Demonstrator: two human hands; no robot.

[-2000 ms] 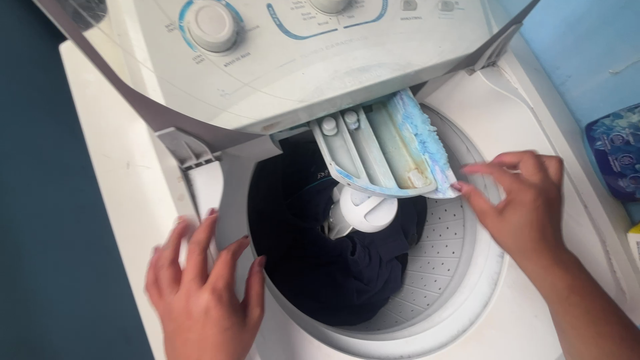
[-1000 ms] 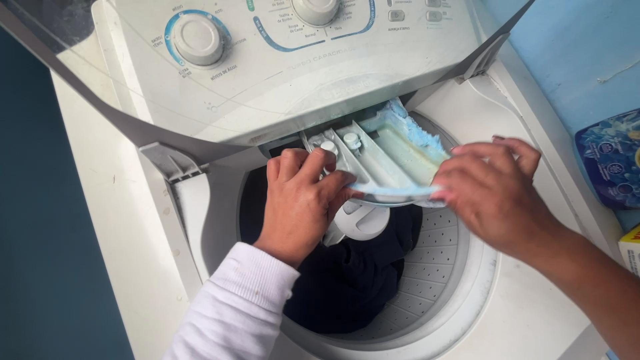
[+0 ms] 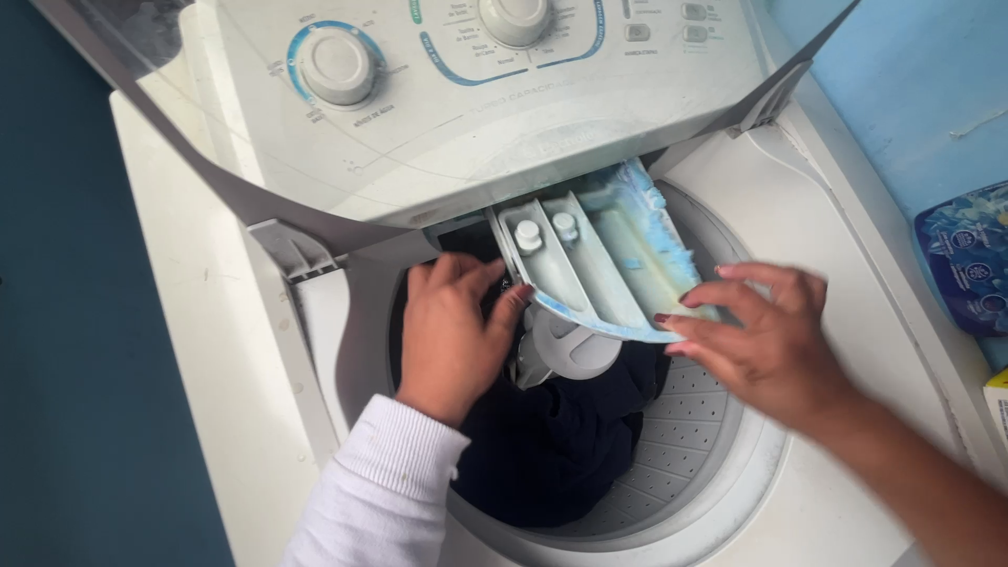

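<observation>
The detergent drawer [image 3: 622, 276] of a top-loading washing machine juts out over the tub, with blue powder residue along its right wall and front rim. My left hand [image 3: 461, 331] is at the drawer's left front corner, thumb and fingers apart around its edge; whether it grips is unclear. At the right front corner, the fingers of my right hand [image 3: 756, 339] touch the rim and are spread. Below the drawer are the white agitator cap [image 3: 579, 350] and dark cloth [image 3: 551, 449] inside the perforated drum [image 3: 677, 441].
The control panel [image 3: 425, 118] with its knobs rises behind the drawer, seen through the raised transparent lid. A blue patterned package [image 3: 965, 260] stands at the right by the blue wall, above a partly visible yellow and white box [image 3: 998, 402]. The tub's rim [image 3: 756, 465] surrounds the drum.
Two seconds ago both hands were apart from the drawer; they came to its front corners. Since one second ago, my right hand's fingers have spread and my left hand has shifted to the drawer's left edge.
</observation>
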